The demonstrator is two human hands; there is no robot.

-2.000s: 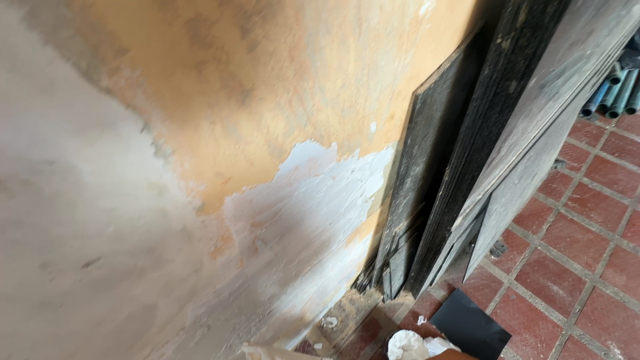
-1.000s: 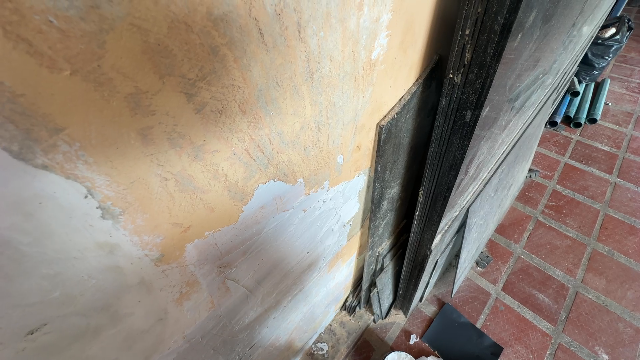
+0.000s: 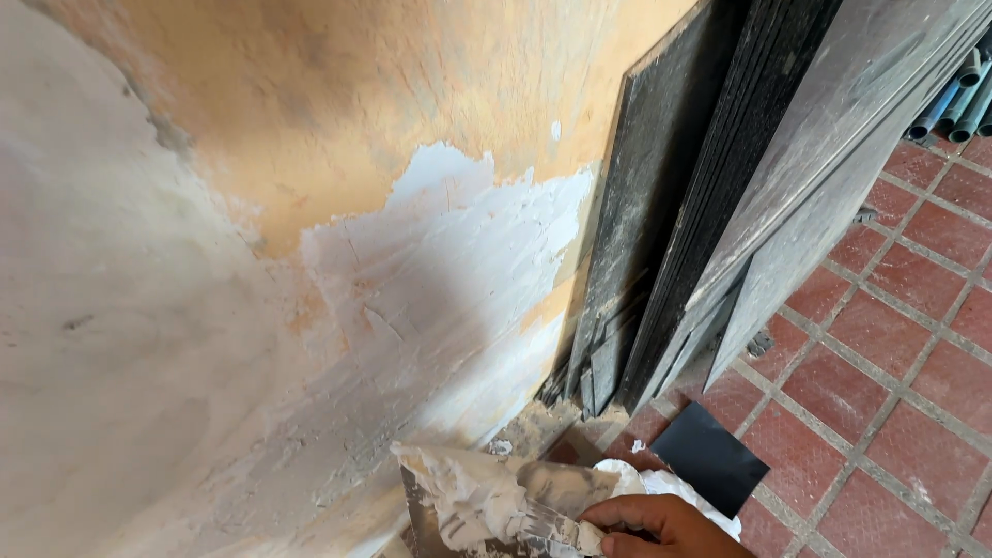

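Note:
My right hand [image 3: 663, 523] comes in at the bottom edge, thumb and finger closed on a putty-smeared scraper [image 3: 585, 535]. The scraper's blade lies against a thick heap of off-white putty [image 3: 473, 492] on a flat metal plate [image 3: 418, 508]; what bears the plate is below the frame. My left hand is out of view. Behind them rises a wall [image 3: 349, 93] with worn orange-yellow paint. A ragged patch of fresh white putty [image 3: 465, 225] covers its lower middle, and a greyish-white coat [image 3: 116, 271] covers the left side.
Dark panels [image 3: 651, 178] and grey sheets [image 3: 821, 155] lean upright against the wall at the right. A black square sheet [image 3: 709, 457] lies on the red tile floor [image 3: 837, 380], beside a white crumpled bag [image 3: 682, 492]. Several pipes [image 3: 961, 101] lie at the upper right.
My right hand, the scraper and the putty-laden plate have come into view at the bottom, where one second ago no hand showed. The view has shifted slightly.

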